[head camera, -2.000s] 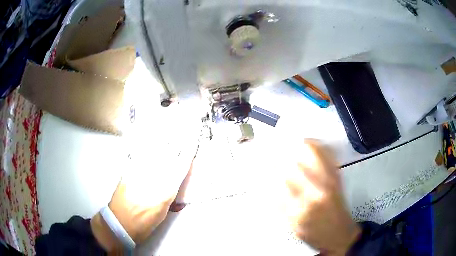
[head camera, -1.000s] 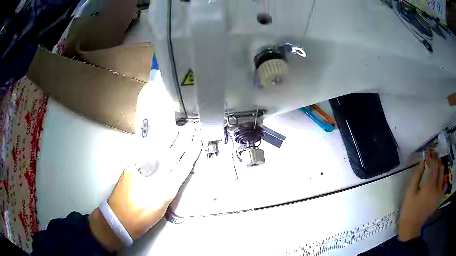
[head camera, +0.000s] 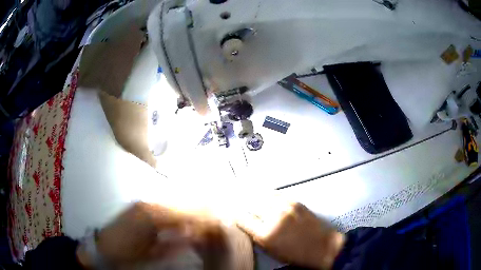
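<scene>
A brown fabric piece (head camera: 241, 248) is between my hands at the bottom centre, with its lower part cut off by the edge. My left hand (head camera: 158, 234) is blurred and closed on it. My right hand (head camera: 295, 234) has its fingers at the piece's upper right side, under strong glare. The needle and presser foot area (head camera: 221, 132) of the white sewing machine (head camera: 285, 37) is ahead of my hands. A small round metal item (head camera: 254, 141) lies beside the foot.
A dark bar (head camera: 276, 124), blue and orange slim tools (head camera: 311, 96) and a black case (head camera: 369, 108) lie on the machine bed. Brown fabric (head camera: 129, 126) lies at the left, beside a red-printed board (head camera: 39, 169). A blue crate (head camera: 448, 232) is at lower right.
My left hand has moved back from the presser foot. My right hand has come from the far right to the bottom centre. The brown piece now shows between them.
</scene>
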